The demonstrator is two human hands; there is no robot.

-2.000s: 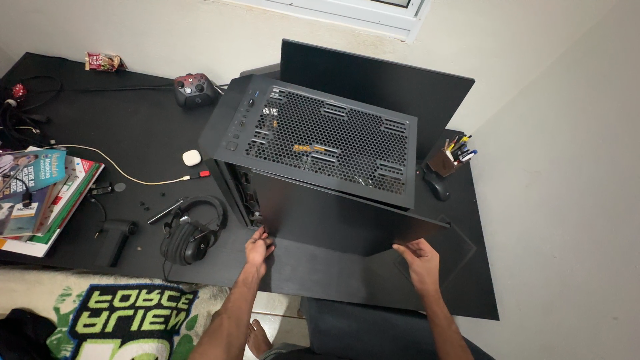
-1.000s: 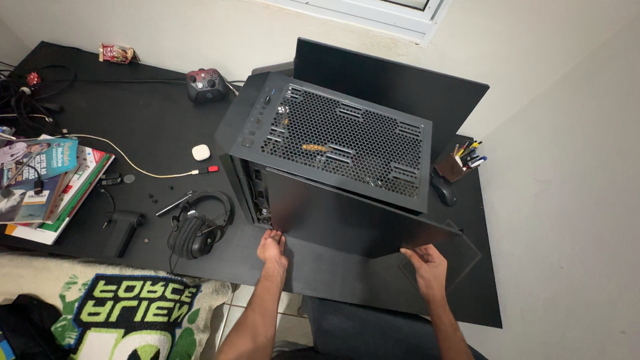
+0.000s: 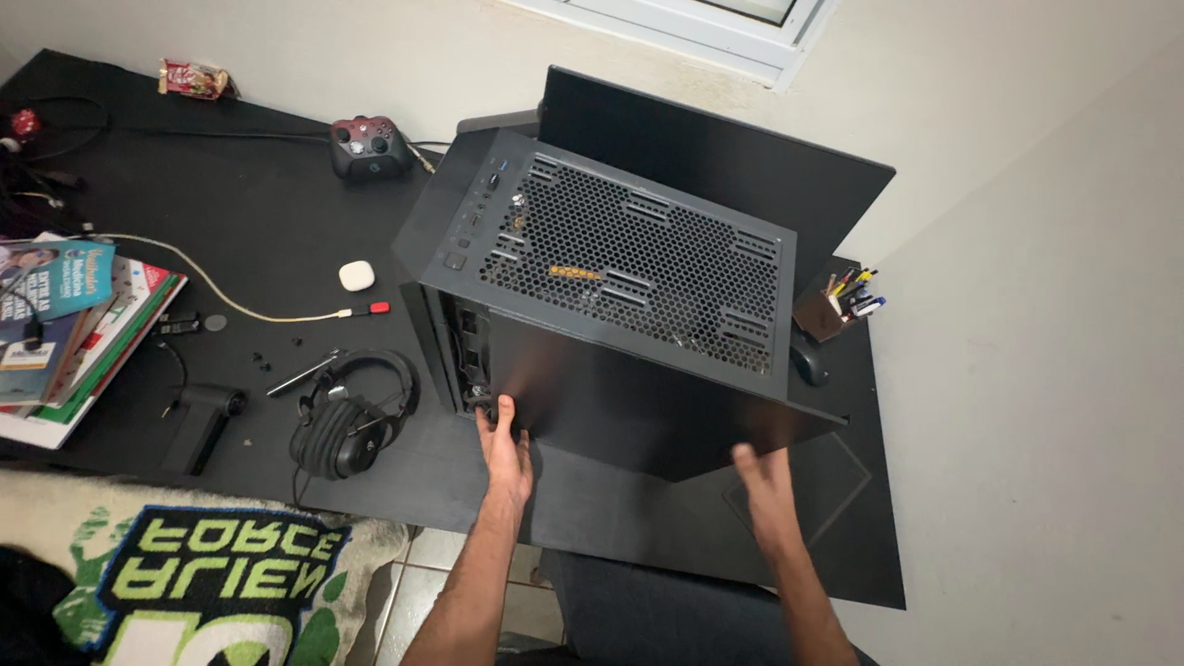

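A black computer case (image 3: 638, 268) with a honeycomb-vented top stands on the black desk. Its dark side panel (image 3: 638, 398) is out of line with the case, its right end sticking out past the rear edge, and a gap shows drive bays or brackets at the left. My left hand (image 3: 507, 453) touches the panel's lower left corner, thumb up on its face, other fingertips partly hidden. My right hand (image 3: 766, 481) is at the panel's lower right part, thumb on the outer face and the other fingers hidden behind it; it is slightly blurred.
Behind the case stands a monitor (image 3: 712, 157). Headphones (image 3: 356, 425), small dark screws (image 3: 261, 361), a screwdriver-like tool (image 3: 303, 373) and a cable (image 3: 213, 287) lie to the left. A pen holder (image 3: 823, 314) and a mouse (image 3: 808, 361) are at the right, near the wall.
My left hand has shifted its grip, with the thumb now up on the panel's face. My right hand has moved from the panel's lower right edge to a lower, more upright hold.
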